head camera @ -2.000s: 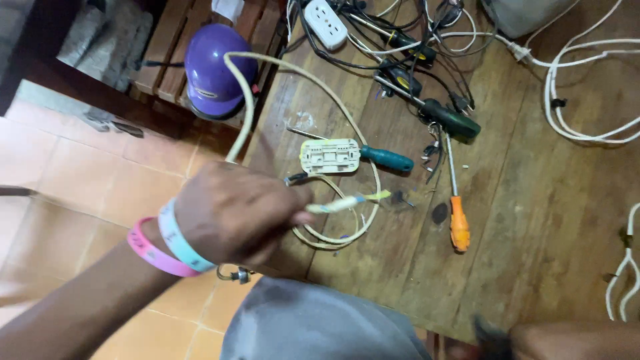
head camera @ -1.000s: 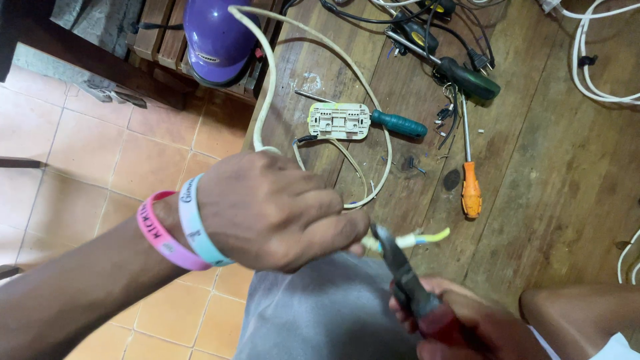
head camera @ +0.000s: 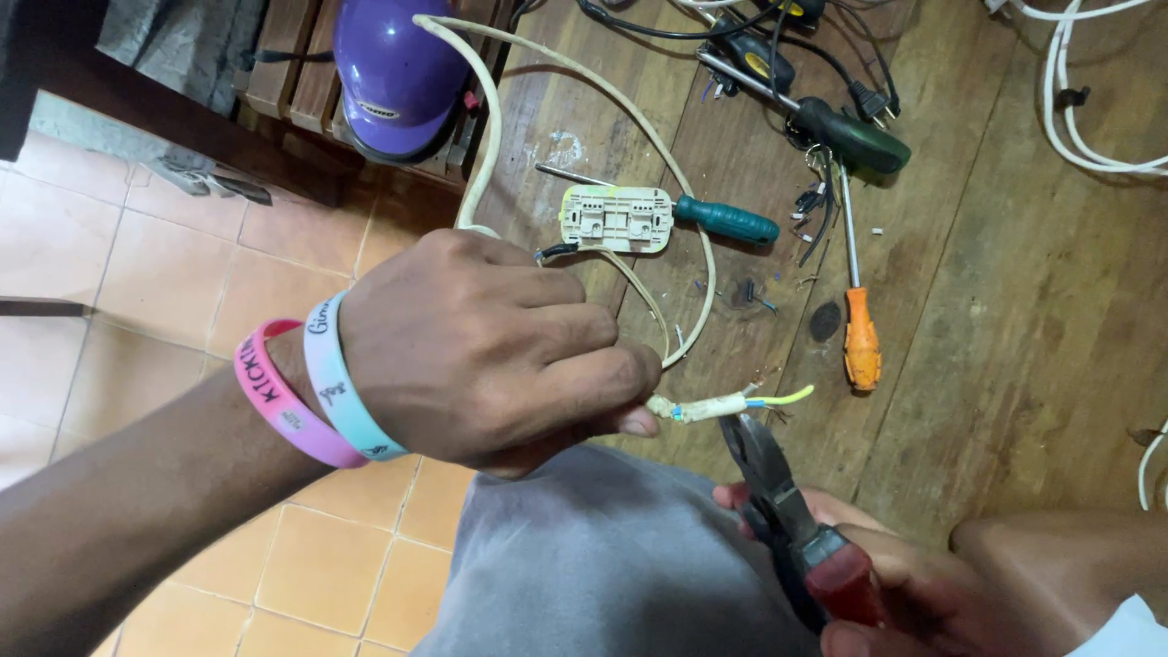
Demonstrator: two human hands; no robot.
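Note:
My left hand (head camera: 493, 351), with a pink and a pale blue wristband, grips a white sheathed electrical cable (head camera: 712, 408). The cable's cut end points right, showing a yellow-green wire (head camera: 787, 398), a short blue wire and frayed strands. My right hand (head camera: 899, 584) holds pliers (head camera: 789, 511) with a red handle; their jaws are just below the cable's end. Beyond my left hand, a white plastic socket plate (head camera: 617, 219) lies back side up against a teal-handled screwdriver (head camera: 730, 221). The rest of the cable loops around them.
An orange-handled screwdriver (head camera: 860, 342) and a dark green-handled screwdriver (head camera: 853, 137) lie on the wooden table (head camera: 1031, 301). Black cords and wire scraps surround them. White cable (head camera: 1054, 109) coils at the upper right. A purple helmet-like object (head camera: 397, 68) rests on wooden slats at the upper left.
My right hand, at the bottom edge two seconds ago, has come up with the pliers. One second ago the jaws were at the cable beside my left fingers; now they are nearer its end.

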